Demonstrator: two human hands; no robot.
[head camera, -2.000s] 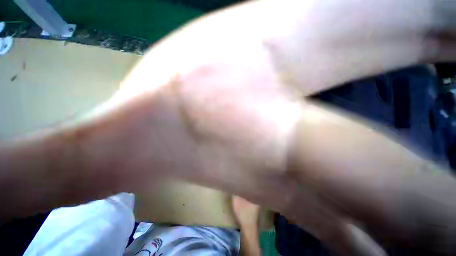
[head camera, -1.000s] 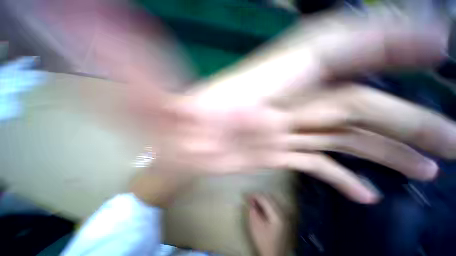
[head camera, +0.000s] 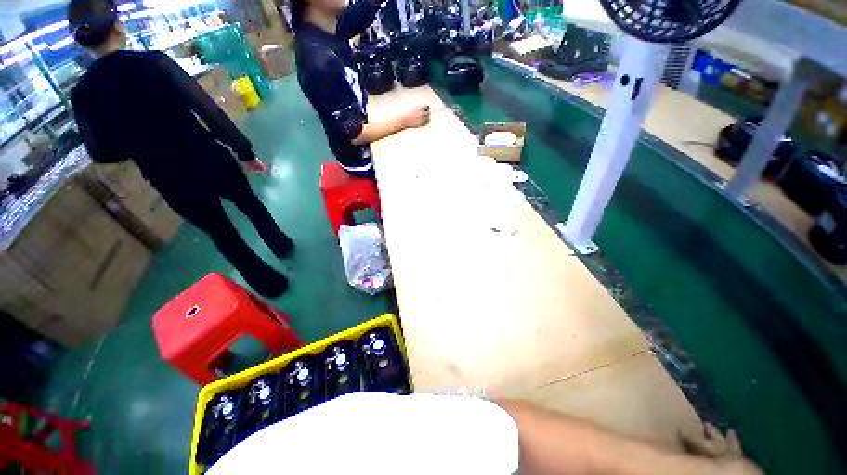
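The view is turned along the pale cardboard-covered bench (head camera: 483, 269). My left arm, in a white sleeve, reaches across the near end of the bench from the bottom. My left hand (head camera: 713, 442) is small and partly cut off at the lower right, low over the bench; whether it holds anything cannot be told. My right hand is not in view. A yellow-edged tray (head camera: 297, 354) stands beside the bench at lower left. It holds several black units (head camera: 300, 377) in a row, each with a shiny round part on top; my sleeve hides part of it.
A seated person (head camera: 330, 83) rests an arm on the bench's far end. Another person (head camera: 167, 130) stands at left. Red stools (head camera: 218, 320), a white bag (head camera: 364, 255), a small open box (head camera: 501, 141), a white post (head camera: 613, 139), a black fan (head camera: 669, 11) and the green belt (head camera: 743, 306) also show.
The view has swung from the near bench to along its length. The large blurred hand close to the camera is gone; the people, stools and yellow-edged tray now show.
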